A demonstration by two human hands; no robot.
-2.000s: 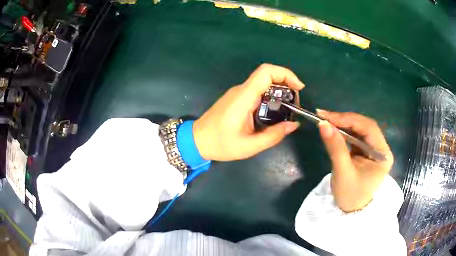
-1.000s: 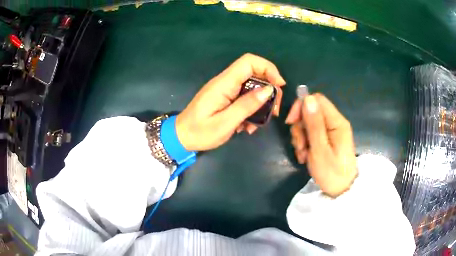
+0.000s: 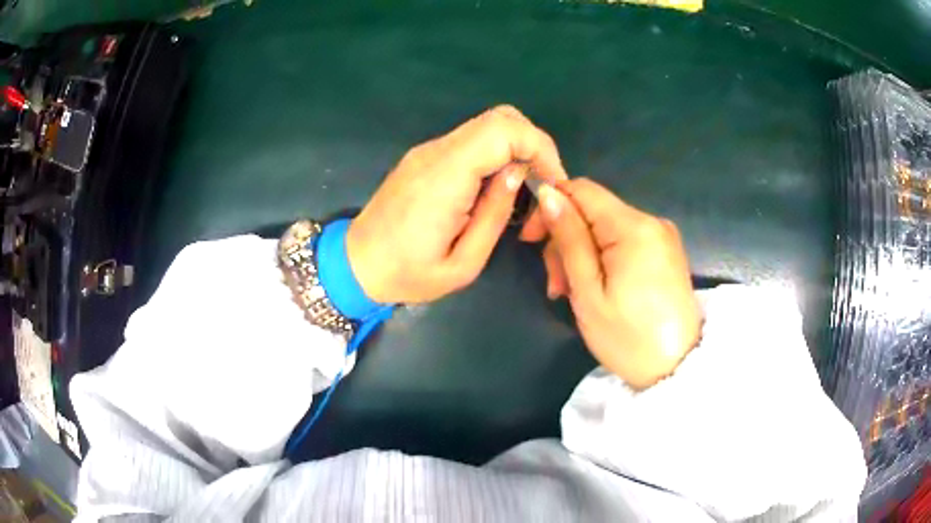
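Observation:
A small dark watch housing [image 3: 523,207] is held above the green mat in my left hand [image 3: 439,204], mostly hidden by my fingers. My left thumb and fingers close around it. My right hand [image 3: 623,276] pinches a short grey flat-ended tool [image 3: 533,183] between thumb and finger. The tool's end is at the housing's upper edge, close to my left thumb; whether it touches cannot be told. A blue wrist strap [image 3: 340,269] and a metal bracelet [image 3: 306,274] are on my left wrist.
A black machine [image 3: 102,204] stands at the left, with a red-handled lever and a watch unit [image 3: 71,138] on it. Shiny clear blister trays [image 3: 868,255] are stacked at the right. Yellow tape [image 3: 664,4] shows at the top edge of the green mat [image 3: 459,409].
My right hand has moved left, bringing the tool from beside the housing to its edge. The housing is now more hidden. The view has shifted, with the tape nearly out of the top.

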